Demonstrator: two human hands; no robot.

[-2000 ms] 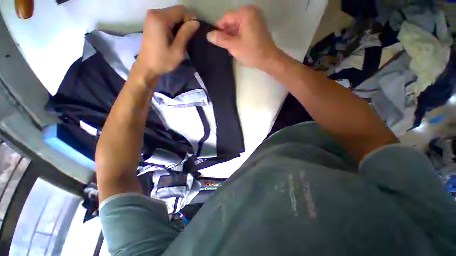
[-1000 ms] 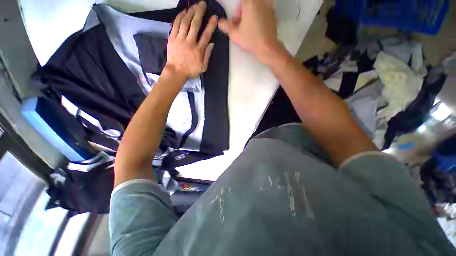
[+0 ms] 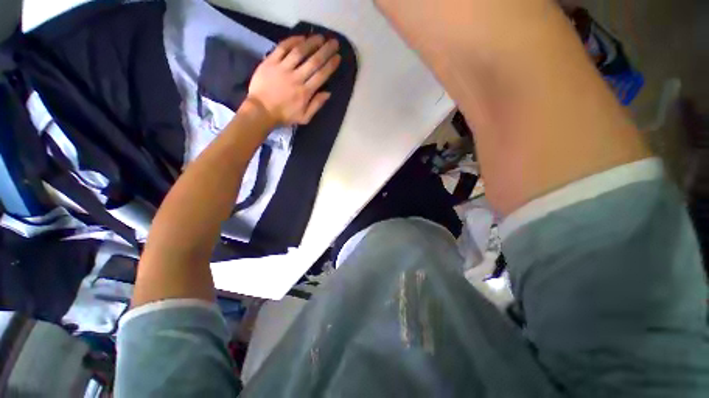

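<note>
A black garment (image 3: 128, 85) with light grey fusible areas (image 3: 180, 27) lies spread, wrong side up, on the white table cover (image 3: 389, 109). Its broad black front edge (image 3: 299, 194) runs down the right side, with a rounded corner at the top. A black pocket piece (image 3: 225, 70) lies on the grey area. My left hand (image 3: 294, 82) lies flat on the garment near that rounded corner, fingers slightly apart, holding nothing. My right forearm reaches up past the frame's top edge, so my right hand is out of the picture.
The table's edge runs diagonally at the right. Cloth scraps (image 3: 482, 233) lie below it on the floor side. A blue padded board (image 3: 12, 186) is at the far left, with more black and grey pieces (image 3: 101, 288) at lower left. A blue object (image 3: 624, 85) is at upper right.
My right hand has left the garment's top corner and gone out past the top edge. My left hand has gone from pinching the cloth to lying flat on it. The view has shifted.
</note>
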